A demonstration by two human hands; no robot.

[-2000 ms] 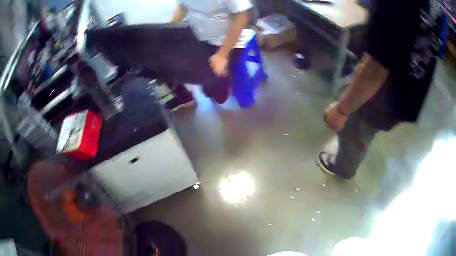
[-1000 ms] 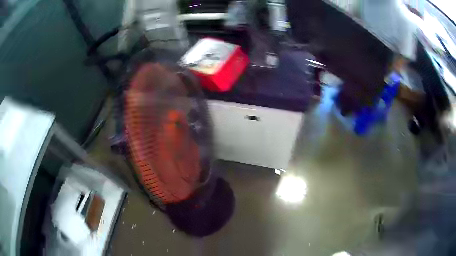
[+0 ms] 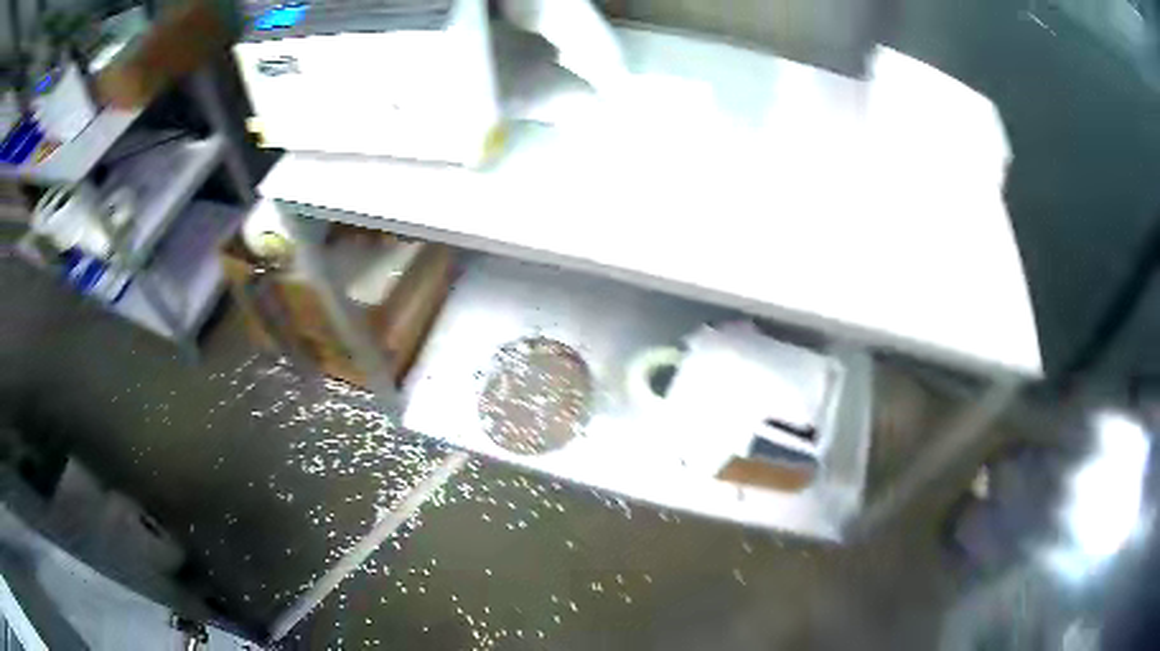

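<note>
Neither of my hands is in the picture. Nearest in front is a white table [image 3: 712, 191] with a bright, washed-out top. A white box-shaped machine [image 3: 369, 95] stands on its left end. A white sheet-like piece [image 3: 560, 45] rises beside the machine. On the white lower shelf [image 3: 598, 490] lie a round brownish speckled thing [image 3: 536, 394], a pale ring like a tape roll [image 3: 655, 373] and white papers or a bag [image 3: 738, 394]. The picture is blurred.
A cardboard box [image 3: 407, 312] stands under the table's left end. A shelf rack [image 3: 191, 286] with mixed items is at the far left. Many small white bits lie on the floor [image 3: 382, 509]. A grey-white cabinet edge [image 3: 115, 598] is at the lower left.
The view has swung left, away from the people, the blue stool, the red box and the orange fan. The white table and its lower shelf now fill the middle.
</note>
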